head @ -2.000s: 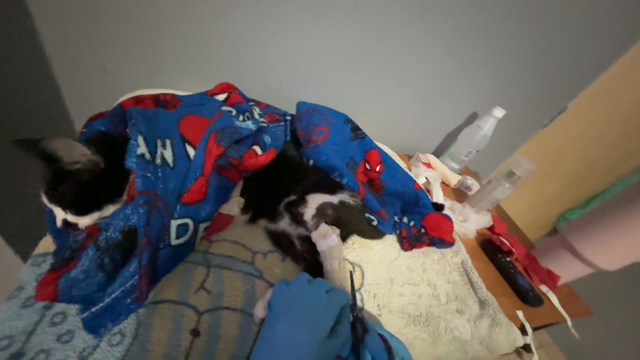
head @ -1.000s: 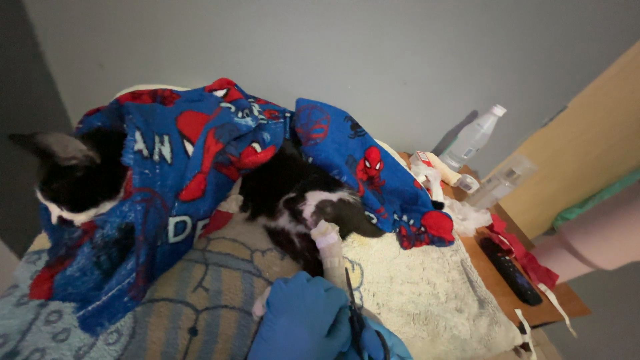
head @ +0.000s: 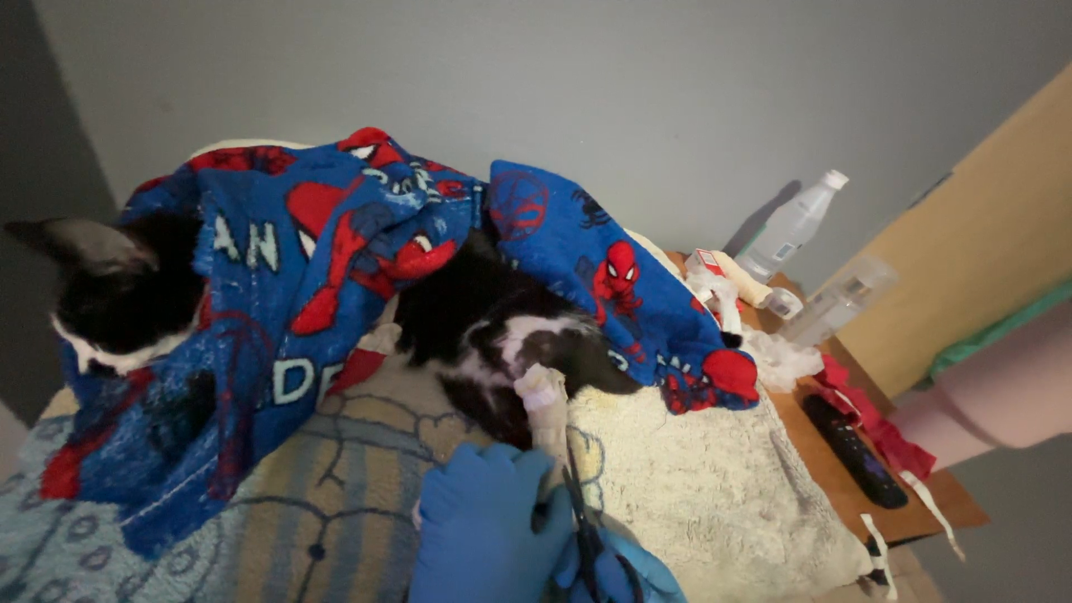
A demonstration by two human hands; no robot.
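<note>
A black and white cat (head: pixel 126 293) lies on its side on a patterned fleece blanket (head: pixel 335 519), partly covered by a blue printed towel (head: pixel 335 251). One of its legs is wrapped in a pale bandage (head: pixel 546 414). My left hand (head: pixel 490 523), in a blue glove, closes around the lower part of that bandaged leg; the paw end is hidden. Just to the right, my right hand (head: pixel 624 569), gloved too, holds dark-handled scissors (head: pixel 586 532) by the finger loops. The blades point up along the right side of the bandage. Whether they touch it, I cannot tell.
A wooden table (head: pixel 930 511) at the right bears a black remote control (head: pixel 854 452), red fabric (head: pixel 888 427), a clear plastic bottle (head: pixel 791 226), a transparent container (head: pixel 837 301), a bandage roll (head: pixel 745 280) and crumpled plastic (head: pixel 783 356). A grey wall (head: pixel 536 84) stands behind the cat.
The cat's head has shifted slightly to the left since the first frame. My left hand stays around the bandaged leg, and the scissors remain in my right hand beside it.
</note>
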